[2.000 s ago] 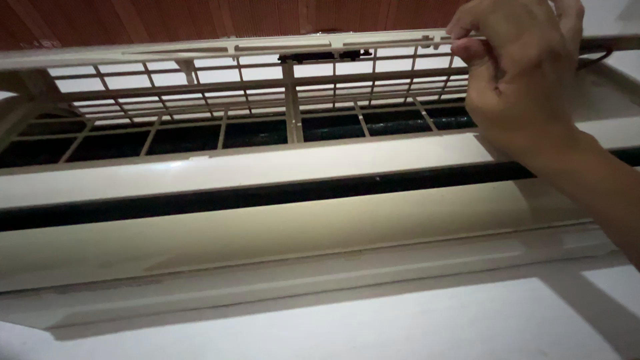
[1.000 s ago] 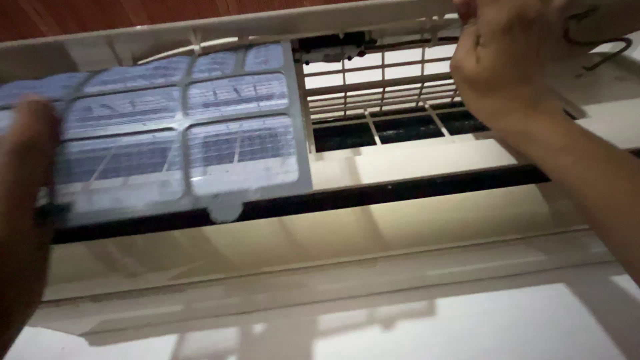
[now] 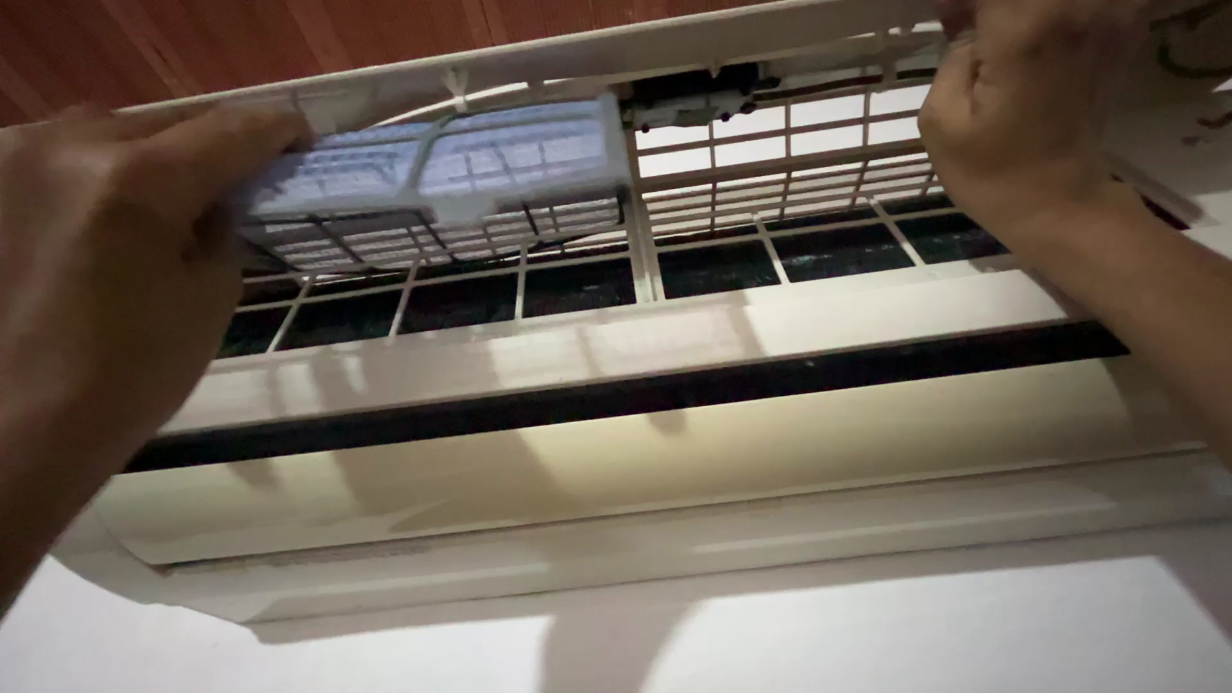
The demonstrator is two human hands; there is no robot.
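Note:
A wall-mounted air conditioner (image 3: 616, 452) is seen from below with its front panel (image 3: 616, 48) raised. My left hand (image 3: 125, 241) grips the left end of a mesh air filter (image 3: 520, 144), which lies partly inside the upper left of the frame grille (image 3: 643, 231). The filter's near edge, with a small tab, stands above the dark coil openings. At the upper right, my right hand (image 3: 1030, 115) is closed at the raised panel's edge; its fingertips are partly cut off by the view. A small dark and white part (image 3: 698, 96) sits at the top middle, beside the filter.
Reddish wooden ceiling boards (image 3: 385, 38) lie just above the panel. The pale louver flap (image 3: 616, 452) runs along the unit's underside, below a long dark slot. A white wall (image 3: 433, 654) shows beneath, with shadows on it. A cable (image 3: 1169, 48) hangs at the upper right.
My left hand came into view with the filter, which covered the left of the grille a second ago. The filter has since moved up and back, uncovering the lower openings. My right hand stays at the panel.

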